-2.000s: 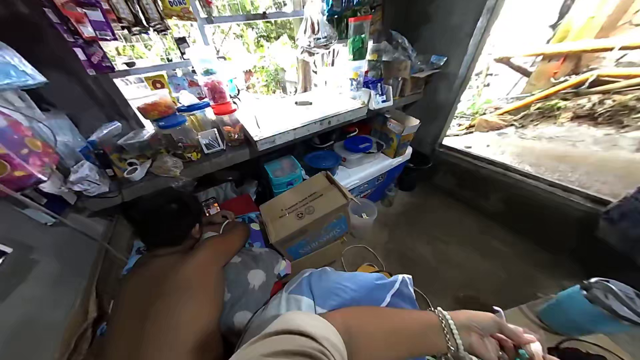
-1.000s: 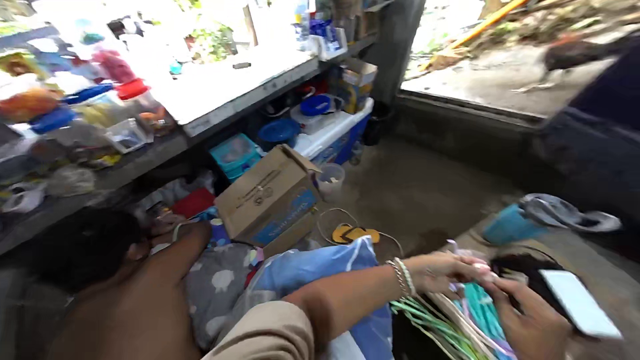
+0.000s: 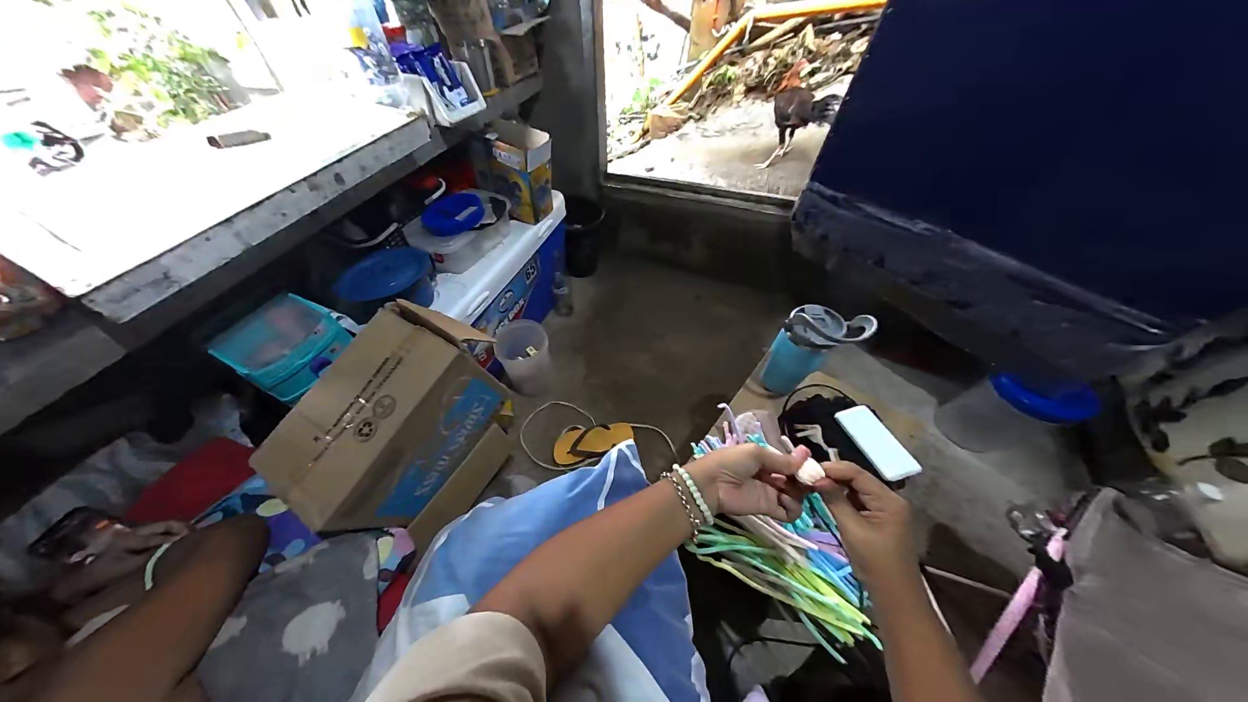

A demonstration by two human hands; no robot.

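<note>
My left hand (image 3: pixel 756 480), with a beaded bracelet at its wrist, pinches a small pale pink piece (image 3: pixel 810 472) between thumb and finger. From the right, my right hand (image 3: pixel 863 512) grips the same piece with its fingertips. What the piece is made of is too small to tell. Below and behind both hands lies a bundle of fuzzy pastel stems, like pipe cleaners (image 3: pixel 780 575), in green, yellow, teal and purple. A white phone-like slab (image 3: pixel 877 443) rests on a black item just beyond my right hand. A blue tumbler (image 3: pixel 795 356) stands behind them.
A cardboard box (image 3: pixel 375 429), a clear plastic cup (image 3: pixel 524 356) and a yellow flip-flop (image 3: pixel 590 443) are left of my arms. Another person's arm (image 3: pixel 185 604) is at lower left. A blue-and-white cooler (image 3: pixel 517 273) stands under the counter (image 3: pixel 283 185). A chicken (image 3: pixel 795 107) is outside.
The view has swung to the right. My right hand, not clearly seen two seconds ago, is now beside my left at the pale piece. The chicken, absent from the oldest frame, stands outside.
</note>
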